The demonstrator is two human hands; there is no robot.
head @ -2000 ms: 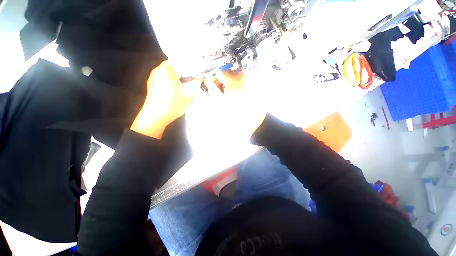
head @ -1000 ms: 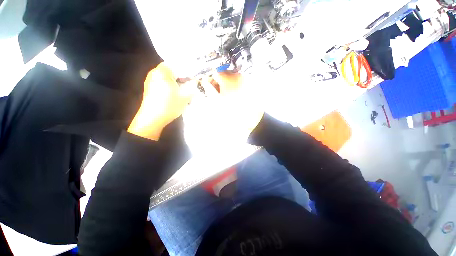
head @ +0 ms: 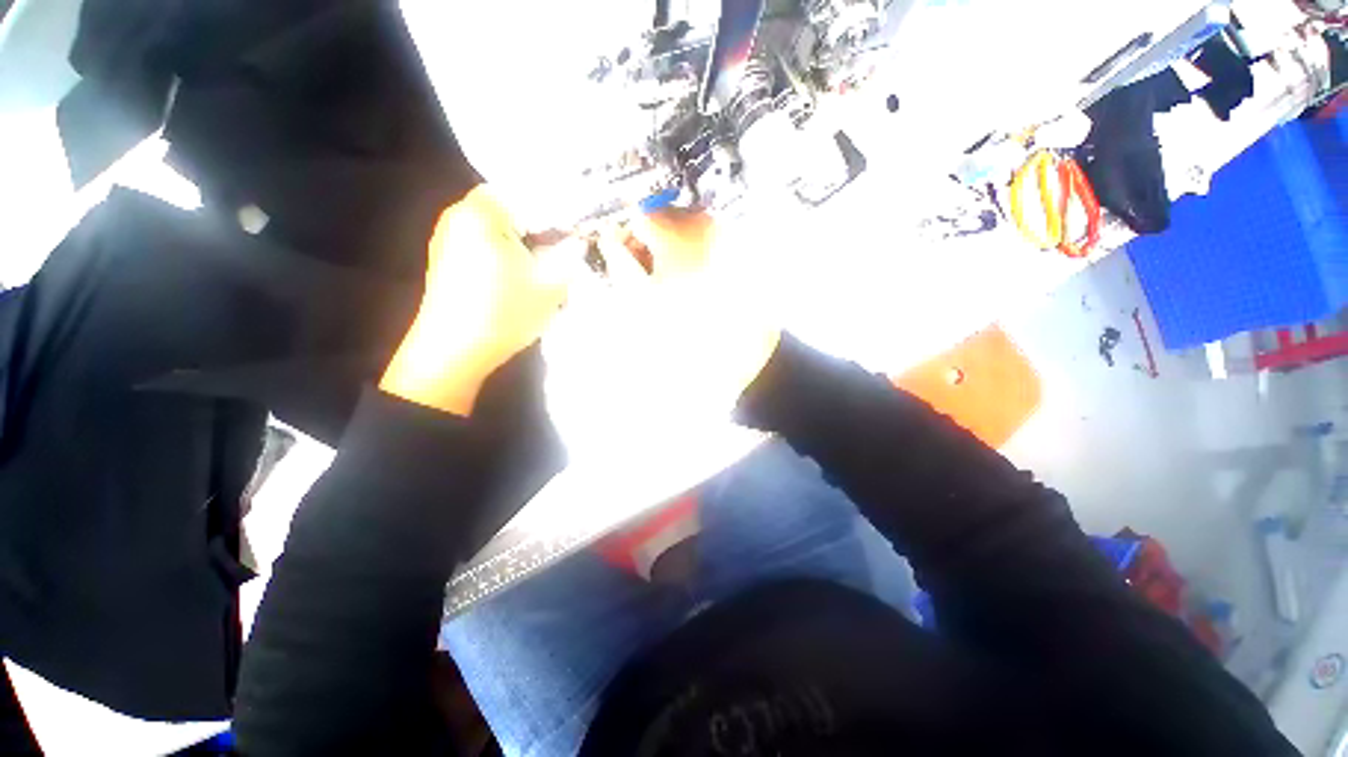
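Black garment panels lie left of the needle area and drape over the table edge at the left. My left hand is beside their right edge, its fingers reaching toward the needle area of the sewing machine. My right hand is just right of it, its fingertips near the small metal parts and a blue bit. Strong glare washes out most of my right hand and the spot between the hands. Whatever lies between my fingers cannot be made out.
Shears with orange-red and yellow handles lie at the right, beside small black cut pieces. A blue bin stands beyond the table. An orange surface is below the table's right edge. A measuring tape runs along the front edge.
The view has shifted very slightly. Both hands and the black panels stay in nearly the same place.
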